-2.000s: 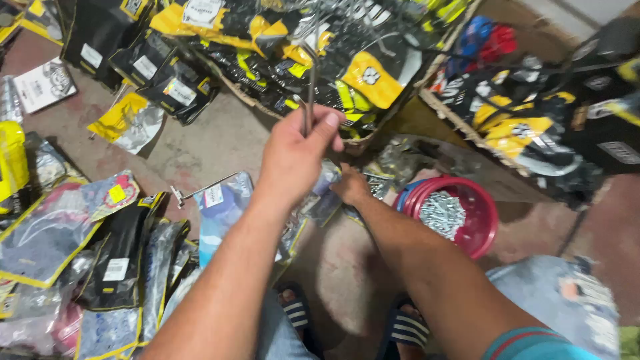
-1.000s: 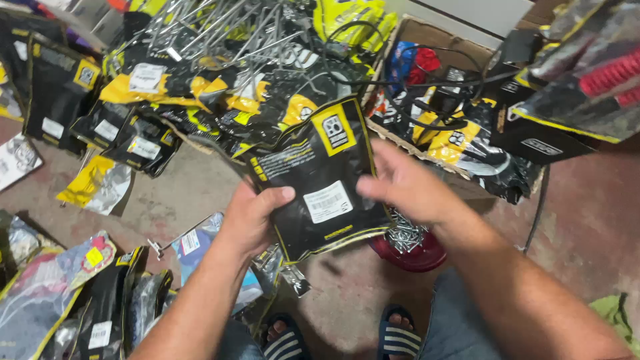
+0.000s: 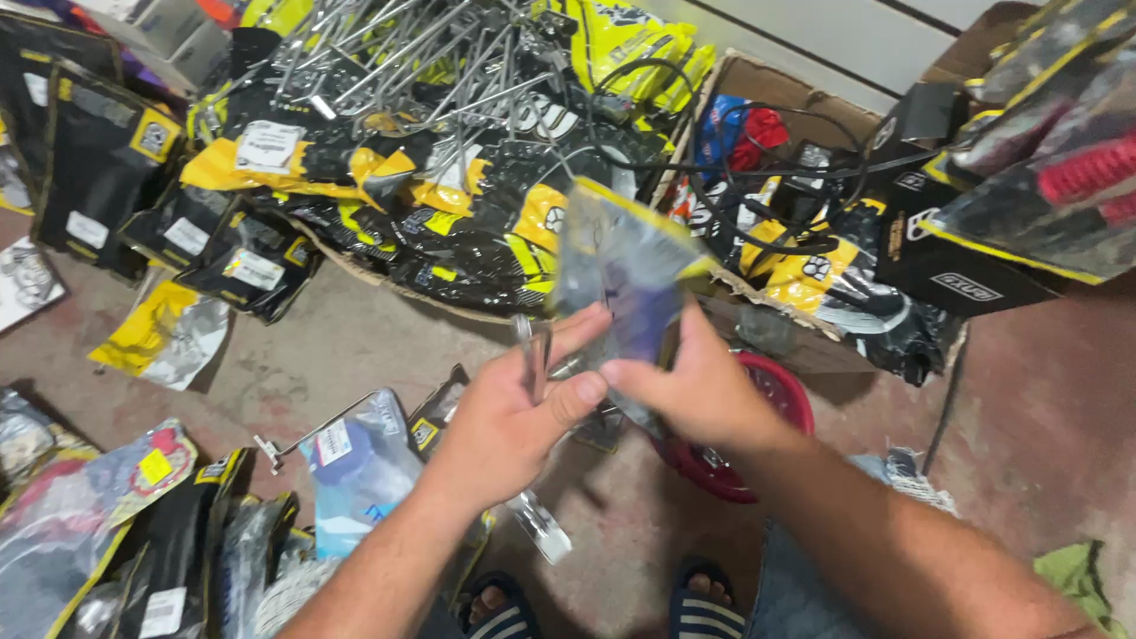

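Both hands are together in front of me, above the floor. My right hand (image 3: 701, 382) grips the lower part of a clear plastic packet (image 3: 621, 257) with yellow edges and something purple inside; the packet is blurred. My left hand (image 3: 524, 408) holds a metal display hook (image 3: 535, 524) with a clear end tab, which passes through its grasp, and its fingers touch the packet's lower left side. Beyond them, a pile of similar metal hooks (image 3: 426, 71) lies on black and yellow packets. Under my right forearm a red bowl (image 3: 790, 390) is partly hidden; its contents hardly show.
A cardboard box (image 3: 812, 89) with packets and black cables stands at the right, beside a black box (image 3: 967, 266). Black packets (image 3: 102, 169) lie at the left. More packets (image 3: 160, 541) cover the lower left floor. A green cloth (image 3: 1074, 577) lies lower right.
The black packet held in both hands one second ago is no longer in them. A clear packet and a metal hook are there now. The view has shifted somewhat.
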